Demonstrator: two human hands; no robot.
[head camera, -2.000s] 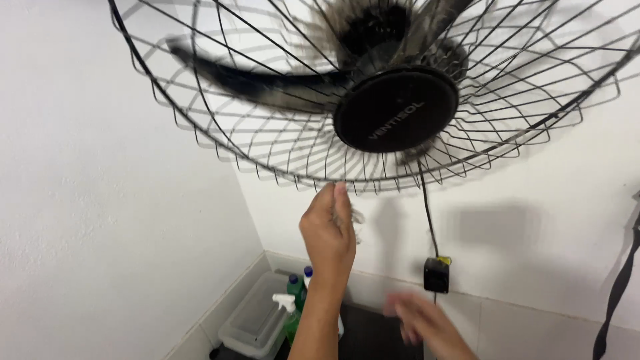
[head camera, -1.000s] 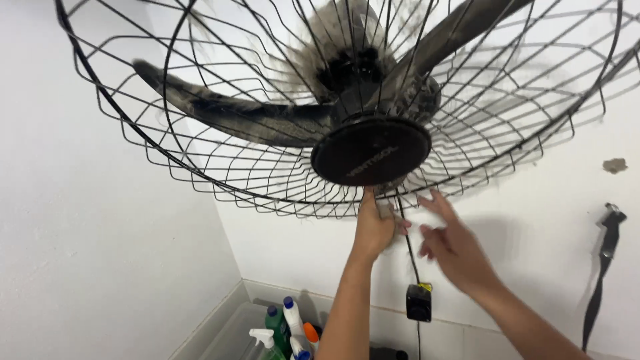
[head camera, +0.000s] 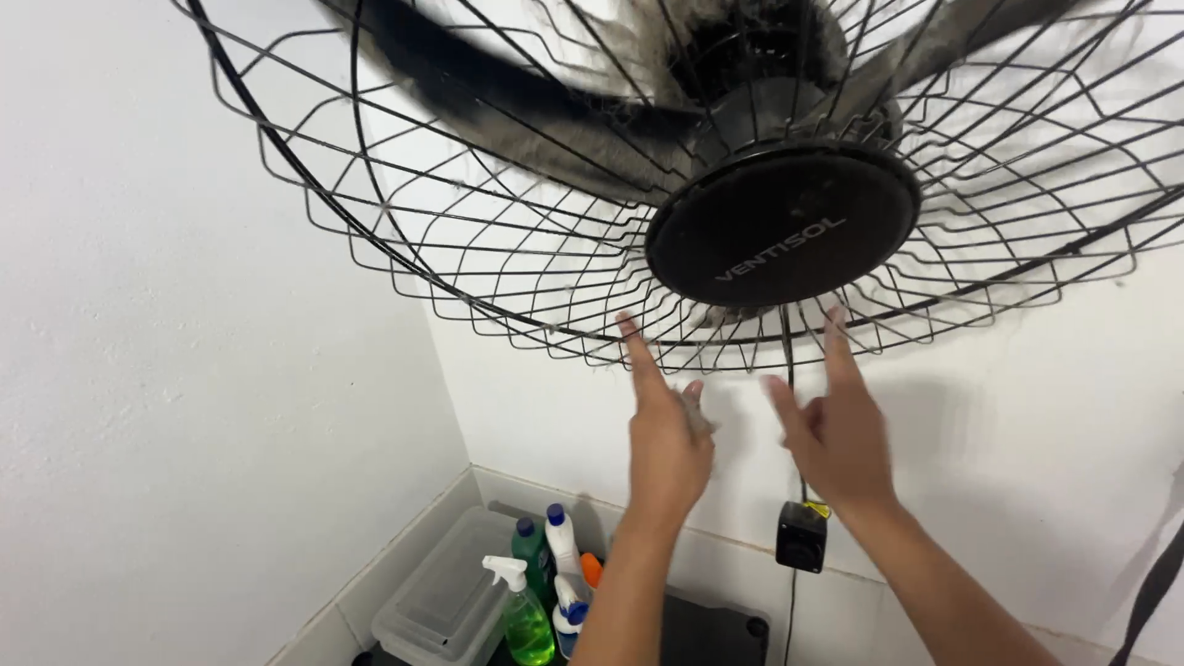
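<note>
A black Ventisol wall fan (head camera: 784, 227) fills the top of the view, its wire guard (head camera: 462, 301) and blades (head camera: 555, 120) coated with grey dust. My left hand (head camera: 668, 439) is raised at the guard's lower rim, index finger extended to the wires; a bit of grey lint seems held against its palm by the other fingers. To its right, my right hand (head camera: 837, 421) has index finger and thumb spread, the fingertip at the wires below the hub. Whether either fingertip touches the wire cannot be told. A black cord (head camera: 788, 351) hangs between the hands.
A black control box (head camera: 801, 536) is on the cord against the wall. Below left are a clear plastic container (head camera: 444, 592), a green spray bottle (head camera: 527, 624), several cleaning bottles (head camera: 561, 536) and a black case (head camera: 708, 634). A black strap (head camera: 1152, 592) hangs at the right.
My right hand has risen from low in the view to the guard. My hands, close together one second ago, are now farther apart. The view has shifted nearer the fan.
</note>
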